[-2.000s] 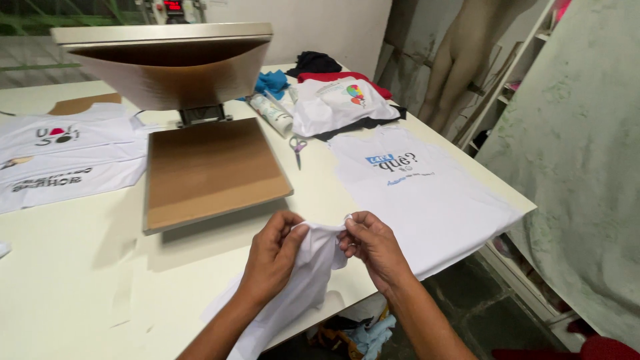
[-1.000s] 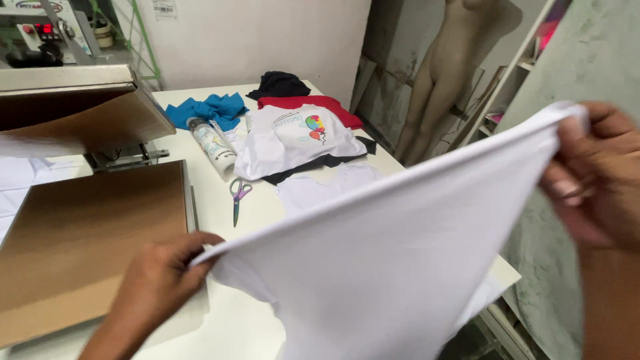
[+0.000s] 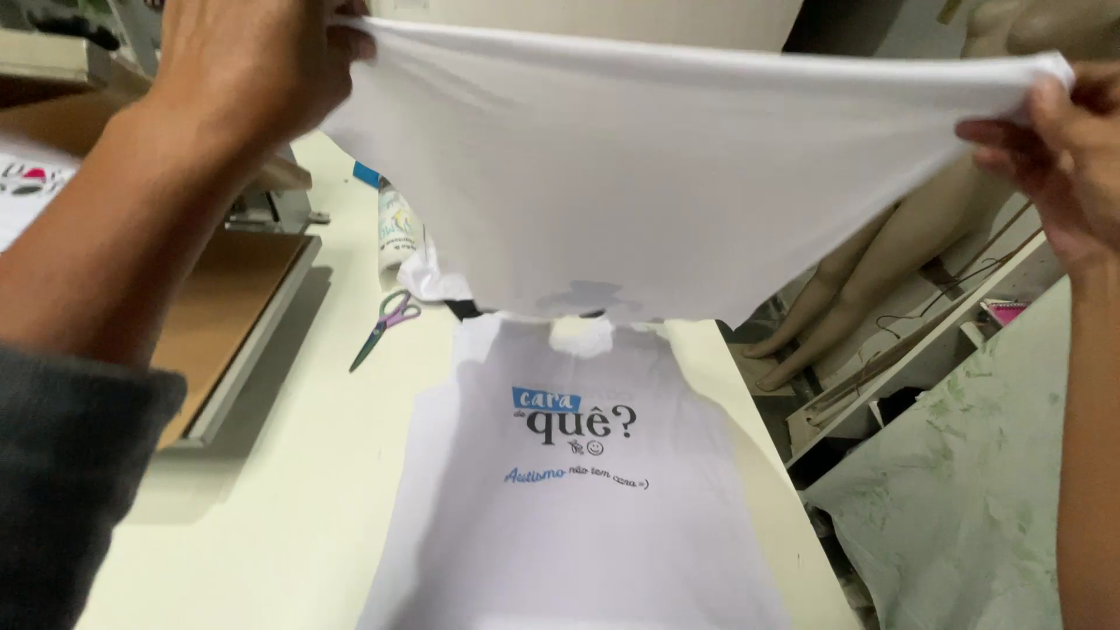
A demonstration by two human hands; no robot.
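Note:
Stretched between my two hands is a white cloth garment (image 3: 647, 166), held up by its upper edge above the table's far part. My left hand (image 3: 262, 70) grips its left corner at the upper left, with the fingertips partly hidden. At the upper right, my right hand (image 3: 1063, 149) pinches the other corner between thumb and fingers. Below the raised cloth, a white shirt with a printed design (image 3: 577, 525) lies flat on the table, its neckline facing away from me.
Scissors (image 3: 383, 329) lie on the white table (image 3: 324, 499), left of the flat shirt. A heat press's lower plate (image 3: 236, 315) juts in at left. Behind the scissors stands or lies a printed roll or can (image 3: 395, 232). A mannequin (image 3: 866, 262) and shelf (image 3: 927, 350) are right of the table.
Both hands have risen with the white cloth, which was gathered low between them two seconds ago and is now spread wide. The view has shifted toward the flat printed shirt.

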